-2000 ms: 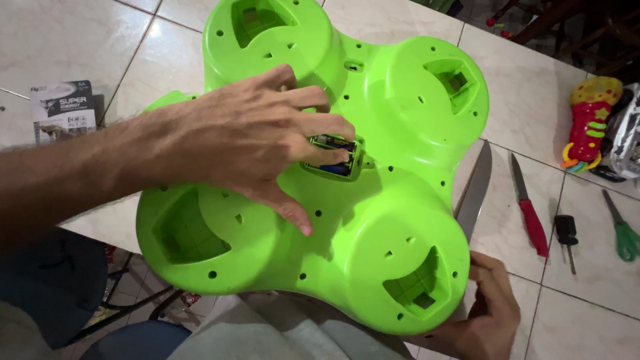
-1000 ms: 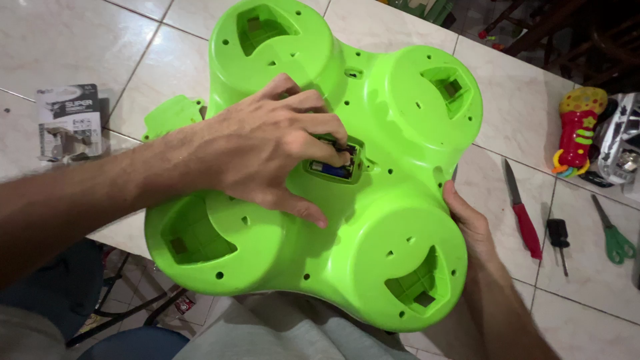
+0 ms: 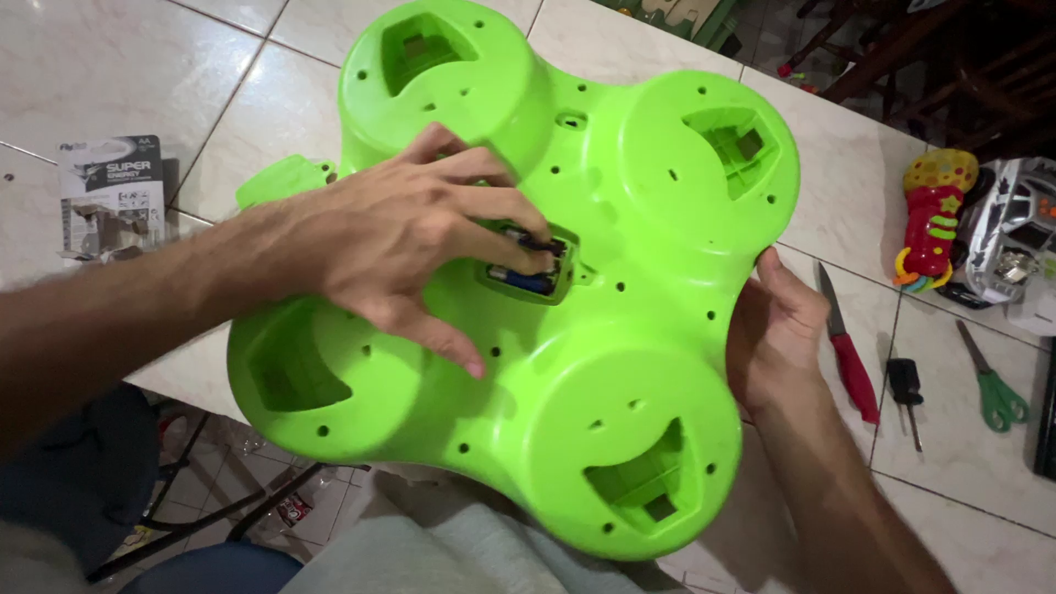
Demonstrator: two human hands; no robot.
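A large green plastic toy base (image 3: 569,330) with four round lobes lies underside up, partly over the table edge. My left hand (image 3: 437,231) reaches across it, fingertips on the AA batteries (image 3: 528,279) in the small battery compartment near its middle; the thumb is spread. My right hand (image 3: 775,330) holds the base's right edge, thumb up along the side, its other fingers hidden beneath. The green battery cover (image 3: 285,180) rests beyond my left wrist, partly hidden by the base and forearm. A torn battery blister card (image 3: 111,198) lies at the left.
Right of the base lie a red-handled knife (image 3: 848,355), a black-handled screwdriver (image 3: 906,392) and green-handled scissors (image 3: 994,388). Behind them are a red and yellow rattle toy (image 3: 932,219) and a silver toy vehicle (image 3: 1011,227). A blue stool seat (image 3: 214,569) stands below the table's near edge.
My right hand has moved up from the base's lower right corner to its right side. A large knife blade seen beside the base two seconds ago is now hidden. My left fingers stay at the battery compartment.
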